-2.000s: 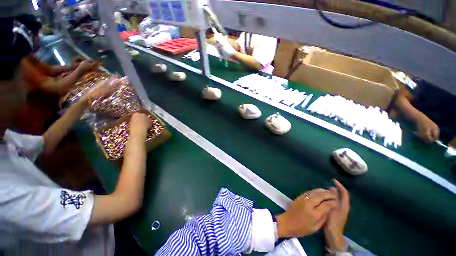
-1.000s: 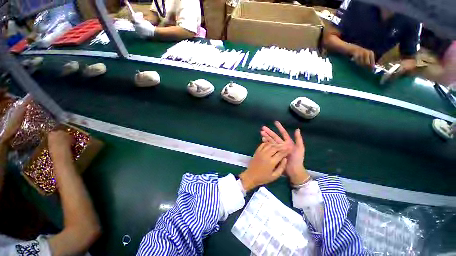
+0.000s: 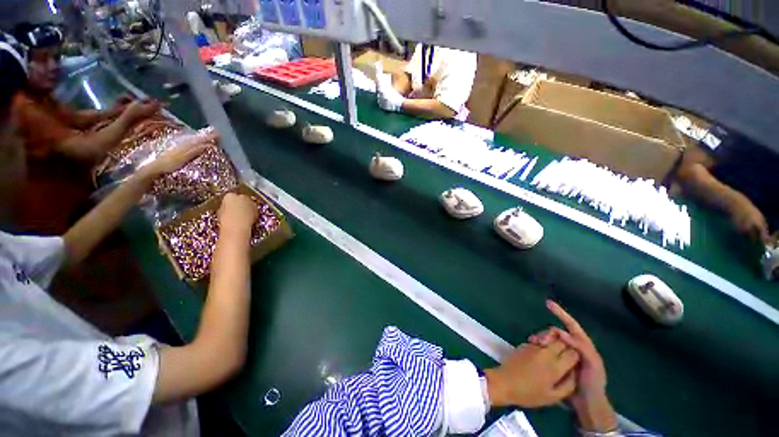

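My left hand [image 3: 534,374] is curled against my right hand [image 3: 591,371] over the near belt rail. One finger of my right hand points up; its other fingers are partly hidden by my left hand. I cannot tell if anything small is between them. Off-white oval bases with small metal fittings stand spaced on the green belt: the nearest base [image 3: 655,299] is beyond and to the right of my hands, another base [image 3: 518,228] is farther back. A corner of a white label sheet [image 3: 510,425] shows below my left wrist.
A worker's arm [image 3: 209,341] reaches into a carton of coppery parts [image 3: 192,243] at the left. A small clear ring [image 3: 272,396] lies on the bench. White rods [image 3: 611,198] and an open brown carton [image 3: 598,128] are across the belt. Red trays [image 3: 295,72] are far left.
The view swung right and back left. The bases have moved right along the belt. My hands remain together; the right hand's spread fingers are now more covered by the left than a second ago.
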